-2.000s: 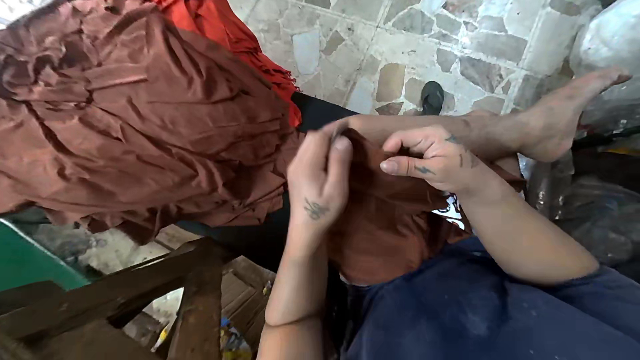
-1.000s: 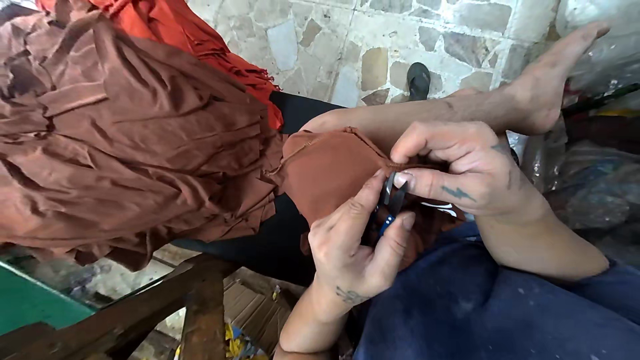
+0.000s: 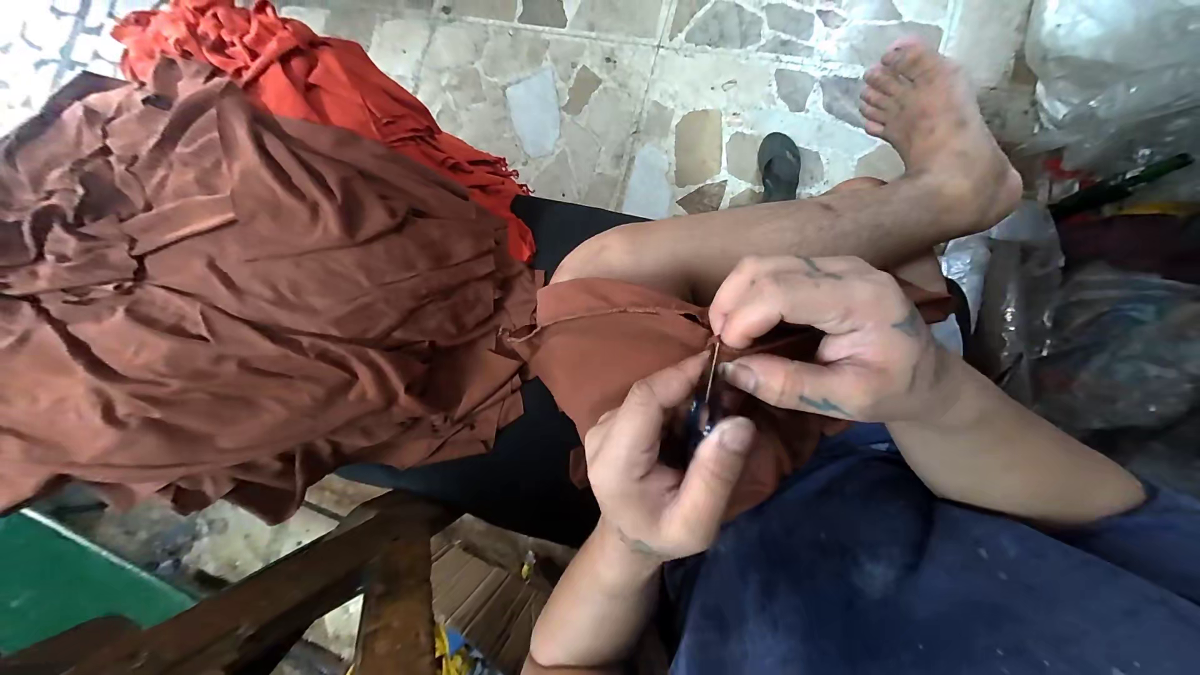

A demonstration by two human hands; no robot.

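My left hand (image 3: 666,459) is closed around a small tool (image 3: 697,417) with dark and blue parts, apparently thread snips, mostly hidden by the fingers. Its thin metal tip points up between both hands. With thumb and fingertips, my right hand (image 3: 825,342) pinches the edge of a brown fabric piece (image 3: 600,361) at that tip. This piece, with a seam along its upper side, lies over my lap. Left of it is a large heap of brown fabric pieces (image 3: 328,281), with a red fabric pile (image 3: 337,84) behind.
A bare leg (image 3: 778,225) lies bent across the view above the hands. A dark sandal (image 3: 779,169) rests on the stone-patterned floor (image 3: 600,122). Clear plastic bags (image 3: 1116,347) are at right. At lower left are a wooden frame (image 3: 309,581), a green surface (image 3: 75,581) and cardboard (image 3: 487,591).
Two seconds ago the hands were apart over the fabric; they came together at its edge, the tool showing between them. Since one second ago the tool's thin tip has turned more upright.
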